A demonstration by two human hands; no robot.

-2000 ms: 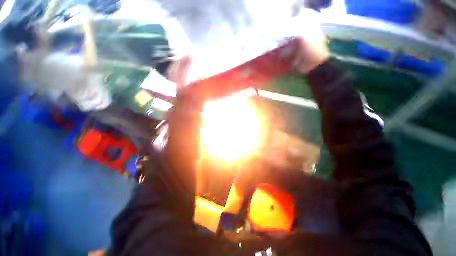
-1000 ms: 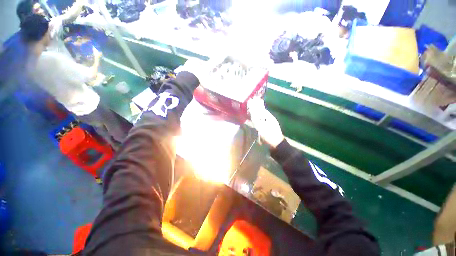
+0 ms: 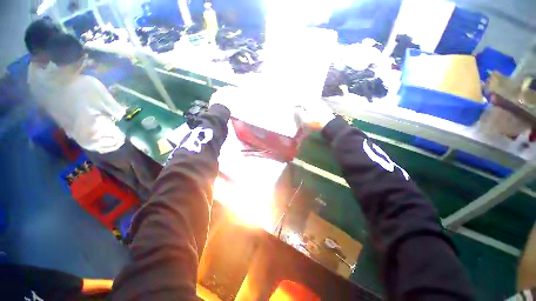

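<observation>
A red-sided box (image 3: 264, 141) is held out in front of me near the bench edge, its top washed out white by glare. My left hand (image 3: 226, 97) is at its left side, mostly bleached by glare. My right hand (image 3: 312, 119) grips its right end, with fingers at the upper edge. The contents of the box cannot be made out.
A glaring light sits below the red box, over an orange-tan carton (image 3: 220, 258). Stained cardboard (image 3: 332, 241) lies on the green bench. Dark parts (image 3: 361, 82) and a blue bin (image 3: 441, 97) are on the shelf. People (image 3: 82, 111) sit left near a red stool (image 3: 100, 191).
The view has steadied and shifted. The red box was raised two seconds ago and is now lower, in both hands. Its pale contents showed a second ago but are now lost in glare.
</observation>
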